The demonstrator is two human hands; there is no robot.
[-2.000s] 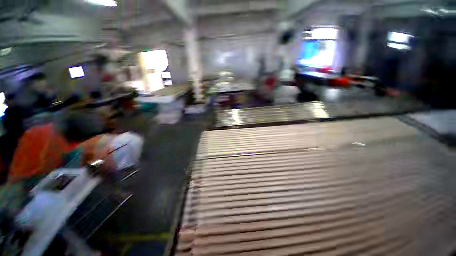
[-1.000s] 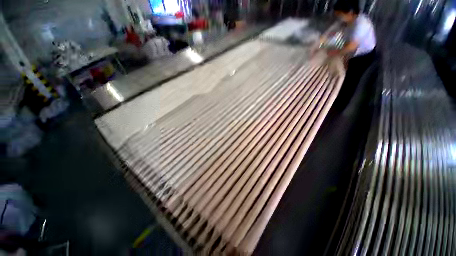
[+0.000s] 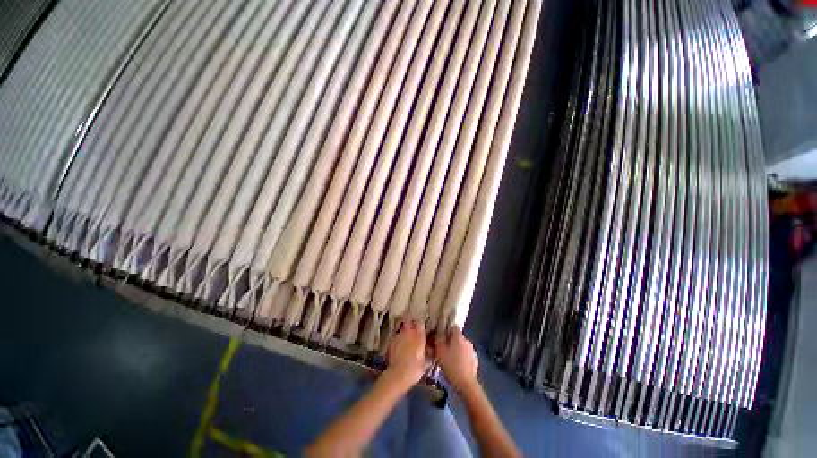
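A beige pleated curtain (image 3: 394, 170) lies in long ridges over the rack, with gathered ends along the rack end rail (image 3: 305, 347). Its left part looks greyish white. My left hand (image 3: 409, 351) and my right hand (image 3: 457, 358) are close together at the near right corner of the curtain. The fingers of both hands are closed on the pleated cloth end. The fingertips are partly hidden in the folds.
A second rack with bare shiny pleat-forming bars (image 3: 681, 224) stands to the right, across a narrow dark floor gap. Yellow lines (image 3: 210, 402) mark the floor at the lower left. A metal frame corner shows at the bottom left edge.
The view has turned down and moved to the near right corner of the curtain. Both my hands have come into view on the cloth. The other person is out of view.
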